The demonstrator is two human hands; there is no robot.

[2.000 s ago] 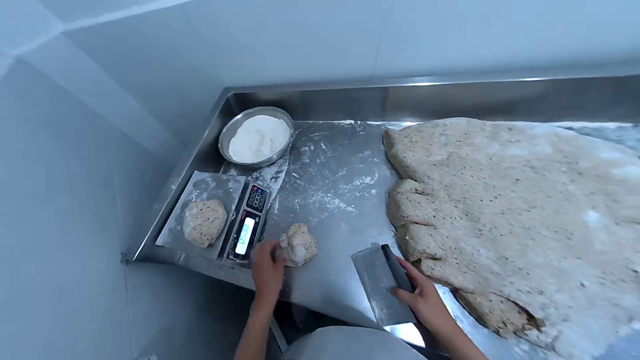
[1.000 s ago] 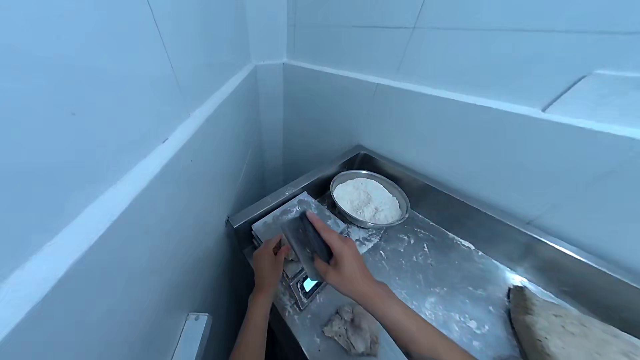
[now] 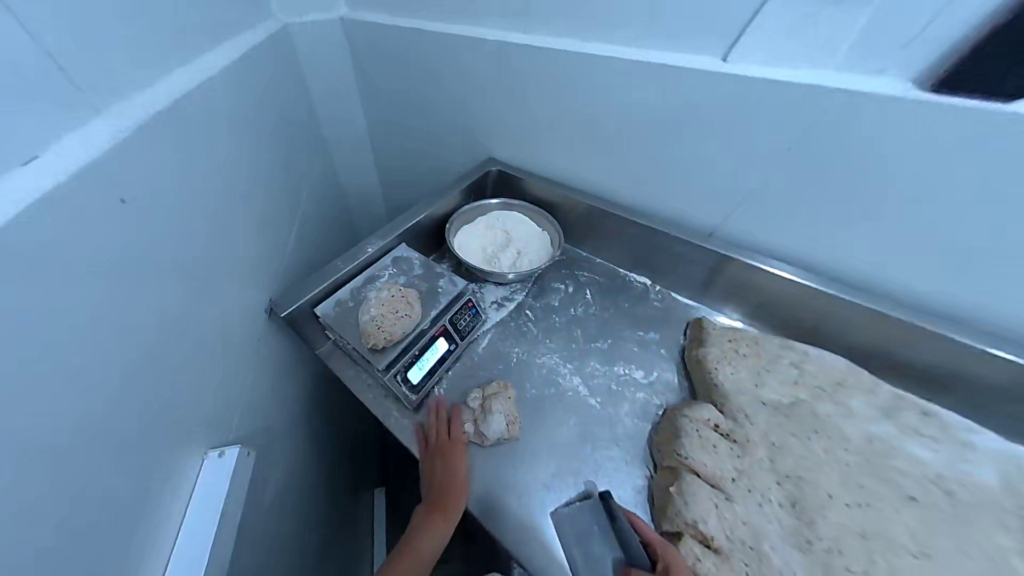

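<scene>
My left hand [image 3: 442, 452] rests flat on the front edge of the steel worktop, its fingers beside a small lump of dough [image 3: 492, 414] and holding nothing. My right hand [image 3: 658, 552], partly cut off by the bottom edge, grips the dark handle of a metal dough scraper [image 3: 590, 532]. Another piece of dough [image 3: 390, 316] lies on the plate of a digital scale [image 3: 428, 362] whose display is lit. The large slab of seeded dough [image 3: 848, 448] spreads over the right side, its left edge cut and uneven, close to the scraper.
A round metal bowl of flour [image 3: 504, 240] stands behind the scale in the corner. The steel worktop [image 3: 584, 344] has flour dusted over it and a raised rim [image 3: 680, 256] along the wall. A white bar [image 3: 210, 512] is at lower left.
Both hands have moved away from the scale, the right one back toward the large dough with the scraper. The dough on the scale shows again. The view has shifted right.
</scene>
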